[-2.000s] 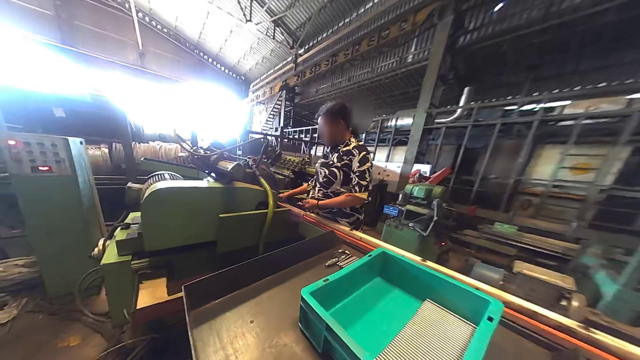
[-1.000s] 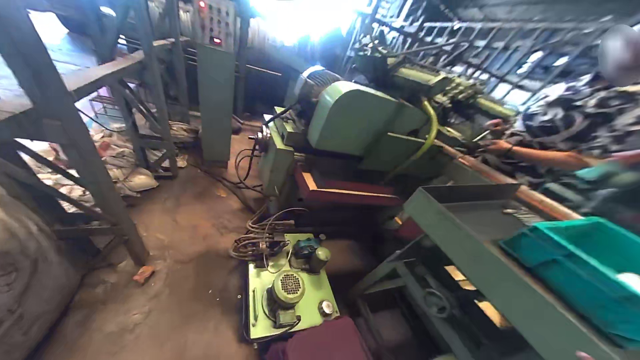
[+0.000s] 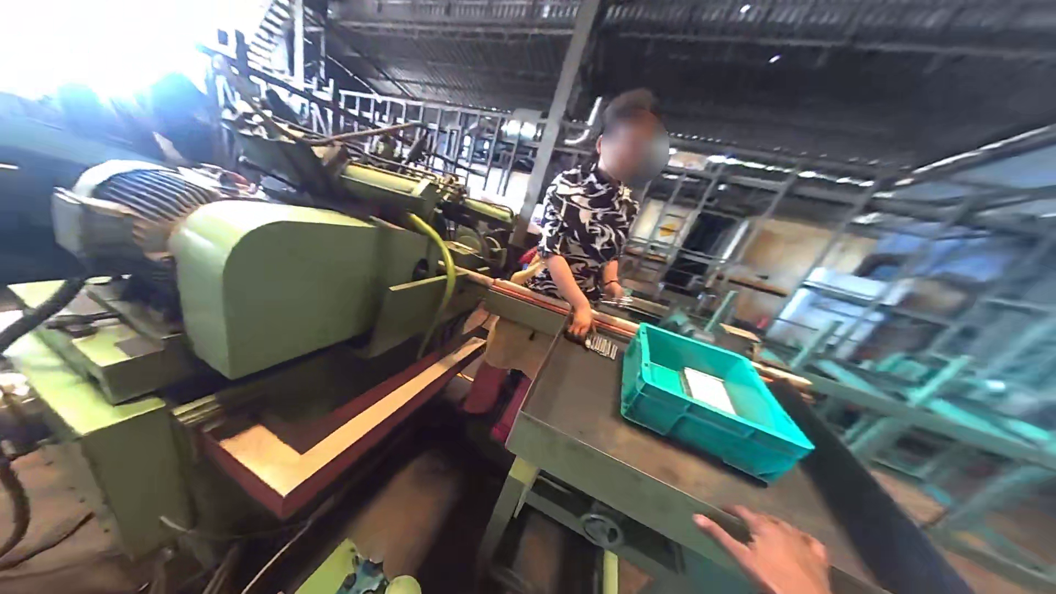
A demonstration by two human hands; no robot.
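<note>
A bare hand, which looks like my right hand (image 3: 771,551), reaches in at the lower right over the edge of a metal-topped table (image 3: 569,404), its fingers apart and nothing in them. Beyond it on the table stands a green plastic crate (image 3: 701,429) that holds a stack of thin pale rods (image 3: 708,390). Several small metal parts (image 3: 601,346) lie at the table's far corner, under a co-worker's hand. My left hand is out of view.
A co-worker (image 3: 590,214) in a patterned shirt stands across the table. To the left is a green machine housing (image 3: 289,280) with a motor (image 3: 148,194) and a yellow-green hose (image 3: 450,280). A handwheel (image 3: 602,530) sits under the table. Metal frames (image 3: 907,404) stand at right.
The view has swung a lot. A hand of mine now shows at the lower right, over the table's edge. The co-worker now has a hand at the small metal parts on the table.
</note>
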